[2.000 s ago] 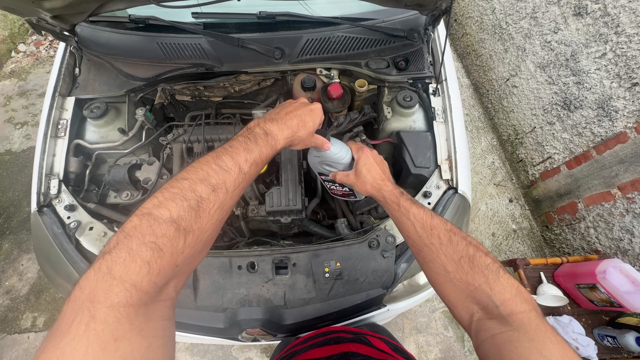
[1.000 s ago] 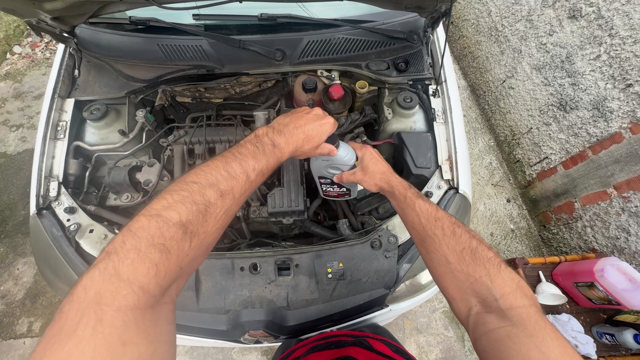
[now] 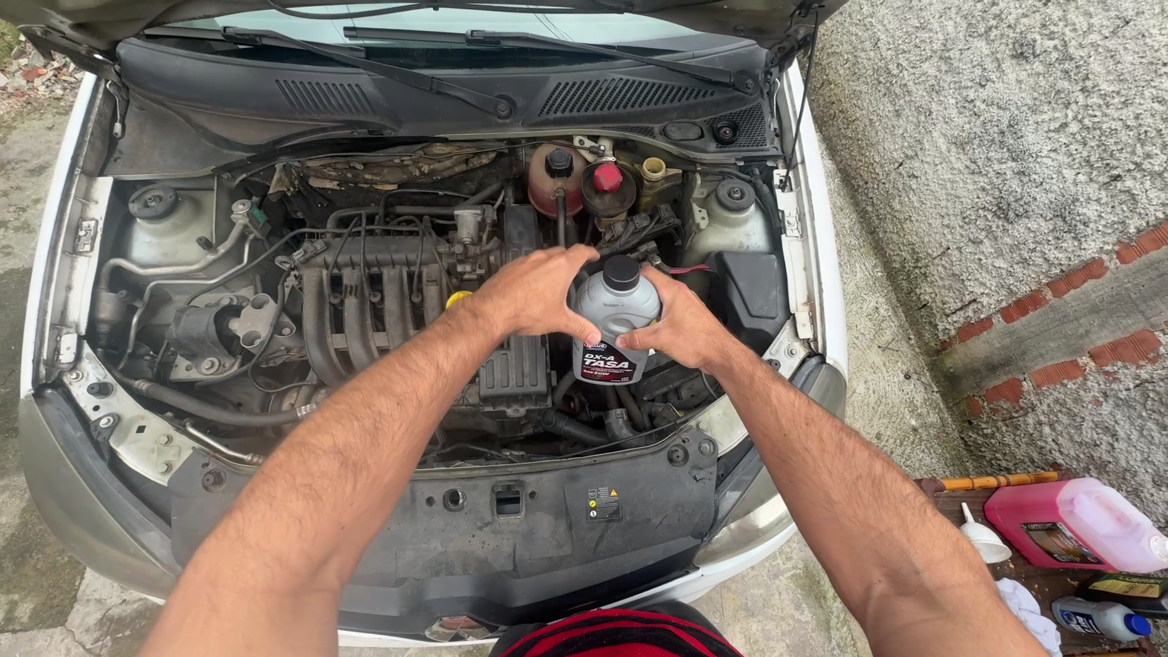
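Note:
A grey plastic fluid bottle with a black screw cap stands upright over the right part of the engine bay, its printed label facing me. My right hand grips the bottle's right side. On its left side is my left hand, fingers spread, the thumb near the label; whether it presses on the bottle is hard to tell. Behind the bottle are a pinkish coolant expansion tank with a black cap, a reservoir with a red cap and an uncapped, yellowish filler neck.
The intake manifold lies left of my hands, the black box to their right. A rough wall borders the car. At lower right, a wooden tray holds a pink fluid jug, a white funnel, a cloth and smaller bottles.
My left hand has moved from the top of the bottle to its left side, uncovering the black cap. The bottle, tilted before, is now more upright. My right hand stays on it.

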